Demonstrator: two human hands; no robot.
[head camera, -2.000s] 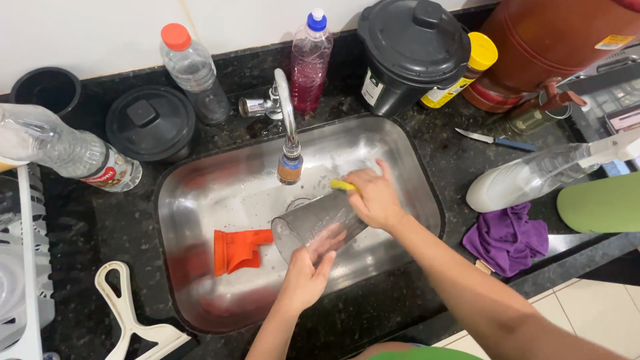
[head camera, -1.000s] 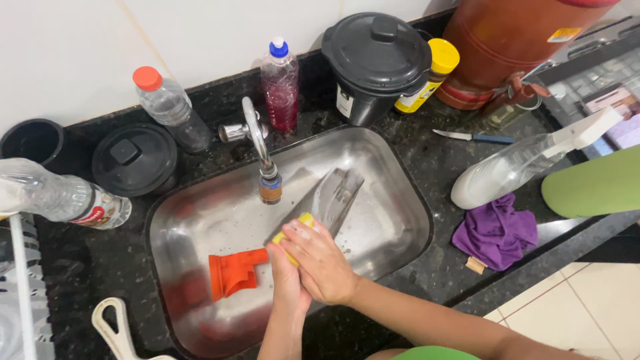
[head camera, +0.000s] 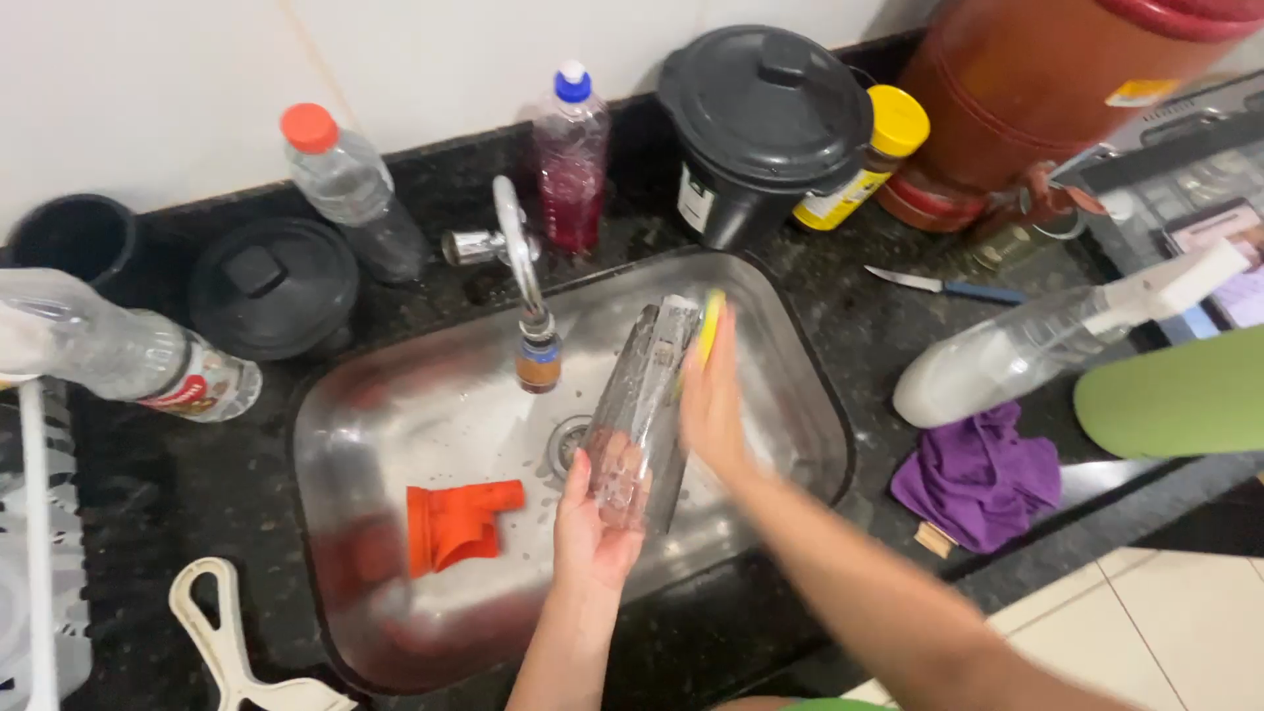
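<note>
My left hand holds a clear, smoke-tinted plastic container from below, over the drain side of the stainless steel sink. My right hand, slightly blurred, presses a yellow sponge against the container's right side near its far end. An orange-red plastic part with a short spout lies on the sink bottom, left of my left hand. Above the sink hangs the chrome faucet; I cannot tell any water running from it.
Behind the sink stand a red-capped bottle, a bottle of pink liquid and a black lidded bin. At right lie a knife, a spray bottle and a purple cloth. A white squeegee lies front left.
My right hand has moved from the container's near end, beside my left hand, to its far end with the sponge. The container stands more upright in view than two seconds ago.
</note>
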